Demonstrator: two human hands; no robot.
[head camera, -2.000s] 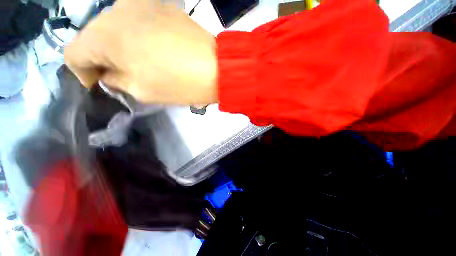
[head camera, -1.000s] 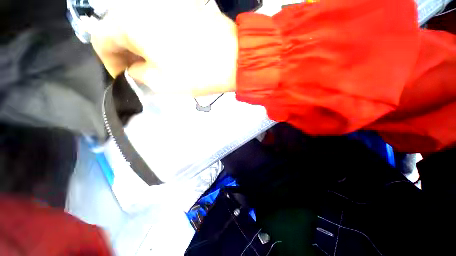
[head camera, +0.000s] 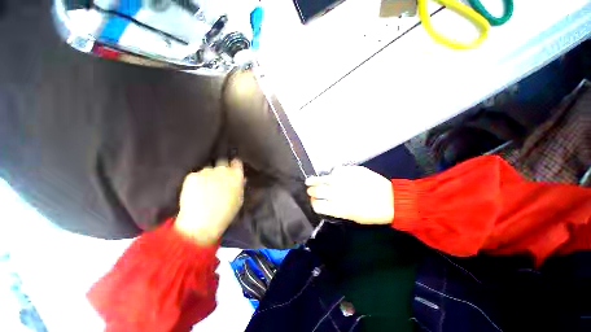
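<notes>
The dark brown garment piece (head camera: 155, 136) spreads from the left to the sewing machine (head camera: 155, 29) at the upper left. A narrow dark strip with white edges (head camera: 288, 130) runs along its right edge, from the needle area (head camera: 245, 65) toward my right hand. My left hand (head camera: 214, 194) is closed on the brown cloth. My right hand (head camera: 350, 193) pinches the strip's near end at the table's front edge. The needle tip and the cloth's underside are hidden.
Shears with yellow (head camera: 457, 26) and green handle loops lie at the table's top right, beside a small tan card (head camera: 398, 8) and a black rectangular object (head camera: 316, 8). A small blue tool (head camera: 256, 26) stands by the needle. Checked cloth (head camera: 557, 139) is at right.
My right hand has moved down and right from the machine to the table edge. My left hand has come in from the lower left onto the brown cloth, which now reaches the needle area.
</notes>
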